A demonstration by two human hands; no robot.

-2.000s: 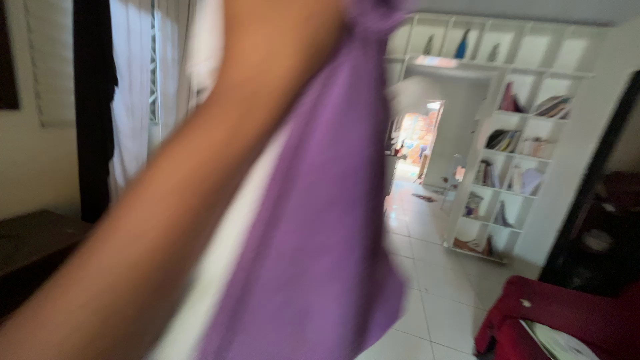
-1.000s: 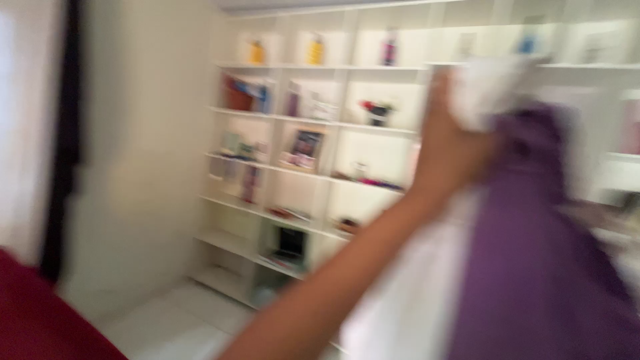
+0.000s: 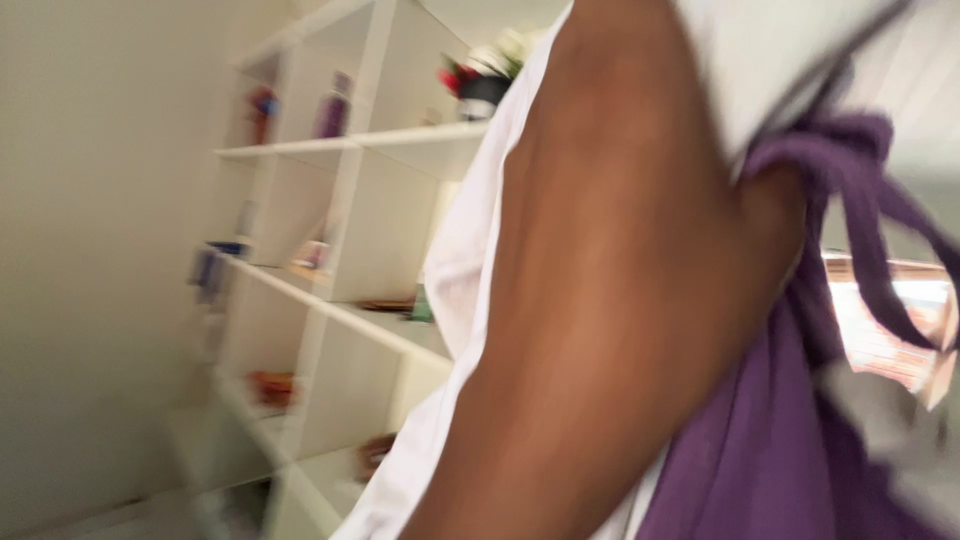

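Note:
My left hand (image 3: 637, 180) fills the middle of the view, its back towards me and its forearm rising from the lower edge. It grips a purple cloth garment (image 3: 757, 450) near a gathered knot with thin straps that hang to the right. The thumb goes under the purple cloth; the fingertips are hidden. White cloth (image 3: 465, 292) hangs behind the hand and along the forearm. A thin dark curved strip, too blurred to name, rises above the knot. My right hand is not in view.
A white cubby shelf (image 3: 337, 307) stands at the left and behind the cloth, holding small bottles, a flower pot (image 3: 484, 94) and other small items. A plain wall (image 3: 97, 247) is at far left. A bright opening (image 3: 892, 322) shows at the right.
The view has swung strongly, and the shelf now looks much nearer. My left hand and the purple and white cloths fill more of the view; the hold on them stays.

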